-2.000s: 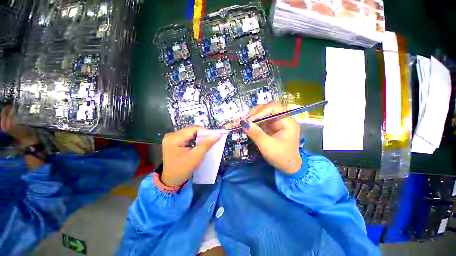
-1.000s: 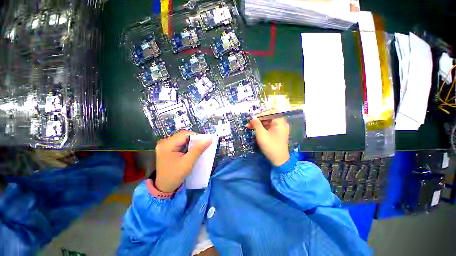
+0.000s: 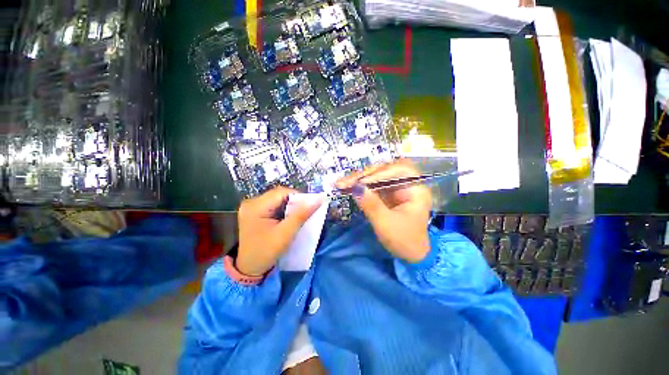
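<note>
My left hand [image 3: 270, 225] holds a white sticker strip [image 3: 302, 242] between thumb and fingers, its lower part hanging over my smock. My right hand [image 3: 396, 209] grips dark metal tweezers [image 3: 422, 180], with their tips at the strip's upper right corner. Whether a piece is between the tips is too small to tell. A clear blister tray [image 3: 323, 106] with several blue and silver circuit boards [image 3: 292, 89] lies slightly tilted beyond my hands. My hands cover part of its near end.
Stacked blister trays [image 3: 81, 110] stand at left. At right lie a white sheet [image 3: 485, 113], amber film [image 3: 579, 139] and loose white strips [image 3: 620, 110]. Bagged sheets [image 3: 447, 15] lie at the far side. Another person's blue sleeve [image 3: 95, 256] is at lower left. Dark parts [image 3: 532, 253] are below the bench edge.
Since one second ago, my right hand and the tweezers have moved from over the tray's right side back to the strip in my left hand. The view has shifted slightly.
</note>
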